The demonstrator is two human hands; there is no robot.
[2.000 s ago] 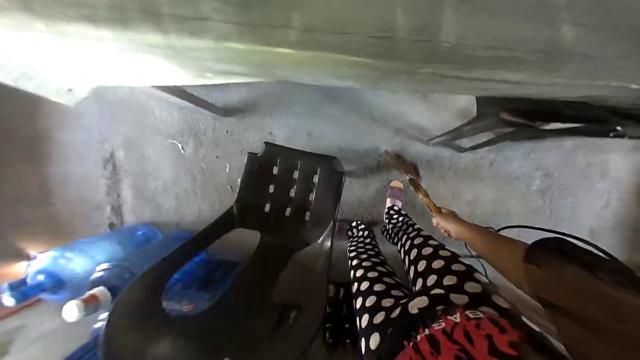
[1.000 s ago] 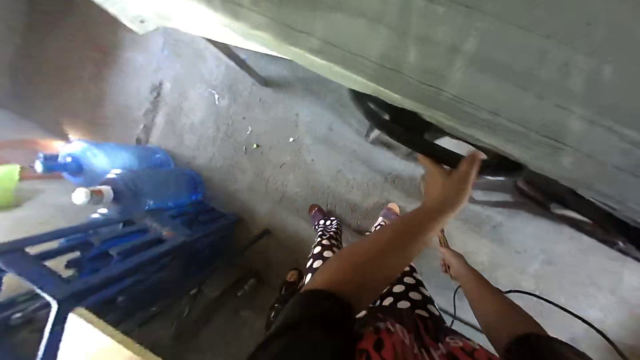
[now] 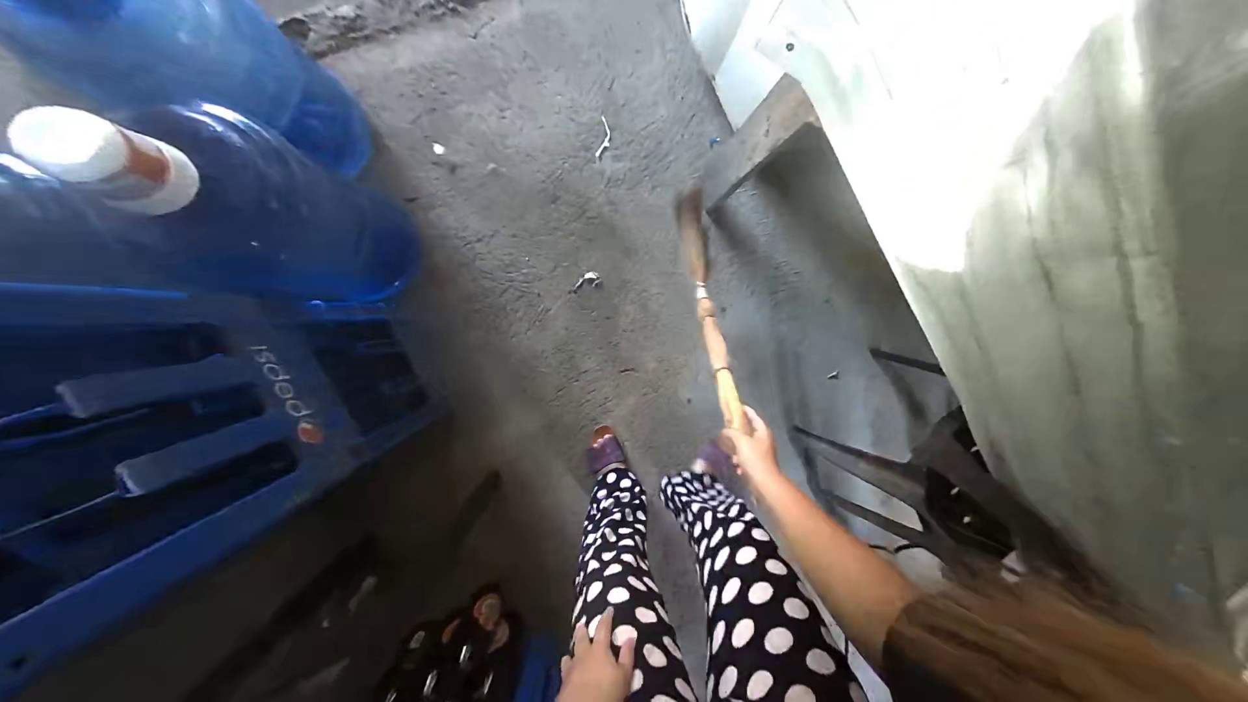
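My right hand [image 3: 751,444] is closed around the yellowish handle of a short broom [image 3: 717,341]. The broom reaches forward over the grey concrete floor, its brown, blurred bristle end close to the foot of a table leg [image 3: 765,141]. My left hand [image 3: 597,663] rests at the left thigh, on the black trousers with white dots, fingers apart and holding nothing. Small bits of litter [image 3: 588,282] lie on the floor left of the broom, and a thin pale scrap [image 3: 604,137] lies farther forward.
Blue plastic crates [image 3: 224,390] stand on the left, with large blue water bottles [image 3: 292,224] beyond them. A pale table top [image 3: 1092,390] fills the right side. Beneath its edge is a dark chair [image 3: 936,487]. Dark bottles [image 3: 458,653] stand at lower left.
The left hand, earlier stretched out toward a dark chair at the table, is now down at the thigh. The right hand still holds the broom, now reaching forward. The view has shifted strongly.
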